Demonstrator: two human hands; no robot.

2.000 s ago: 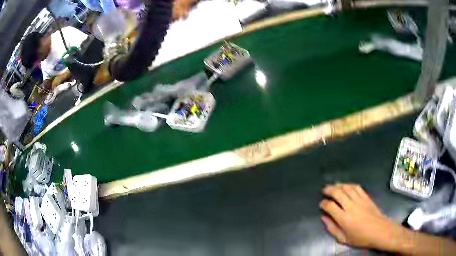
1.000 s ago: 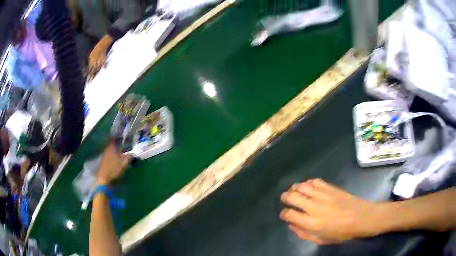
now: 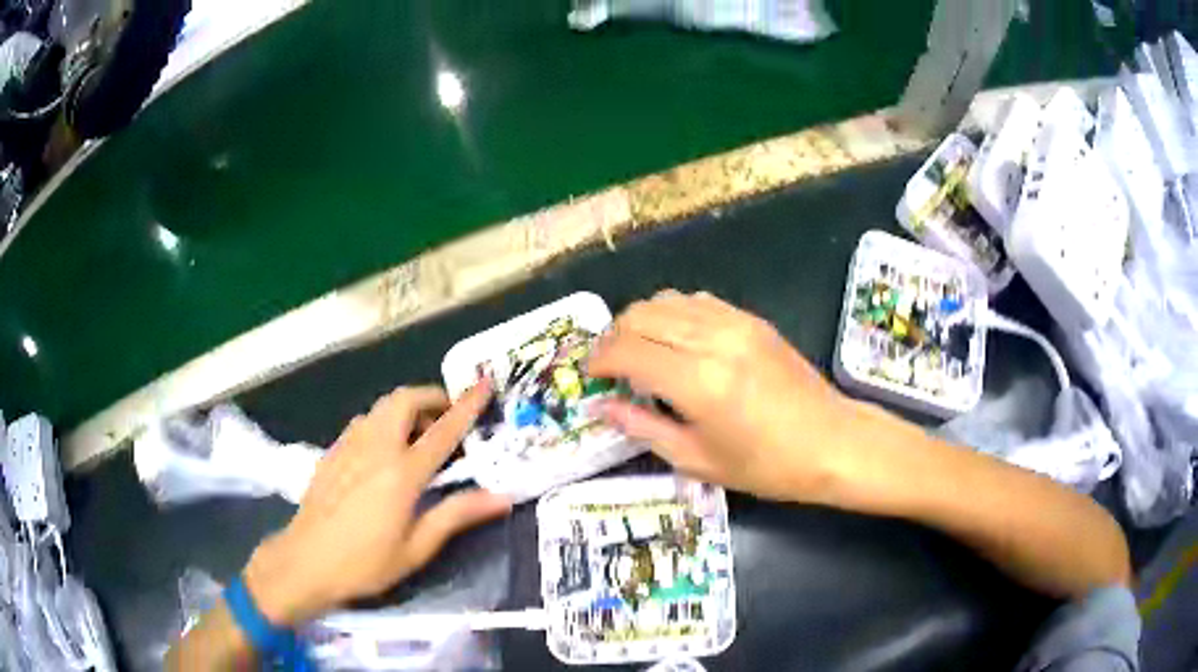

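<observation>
An open white power strip housing [image 3: 545, 394] lies tilted on the black bench, full of coloured wires and parts. My left hand [image 3: 381, 492] is at its left side, index fingertip on its inner left edge and thumb at its lower rim. My right hand [image 3: 716, 387] is over its right side, fingers bent down onto the parts; its fingertips partly hide them. A second open housing [image 3: 636, 570] lies just below, near me, its white cord running left. A bagged cord [image 3: 230, 453] lies left of my left hand.
Another open housing [image 3: 912, 323] lies on the right, with stacked white units [image 3: 1051, 197] and bagged cords [image 3: 1156, 328] beyond. The green conveyor belt [image 3: 526, 118] runs behind its pale rail [image 3: 526, 243]. More white strips [image 3: 33, 473] are at the far left.
The two housings from the belt are now on the bench before me. My left hand has come back from the belt with them; my right hand has moved onto the upper housing.
</observation>
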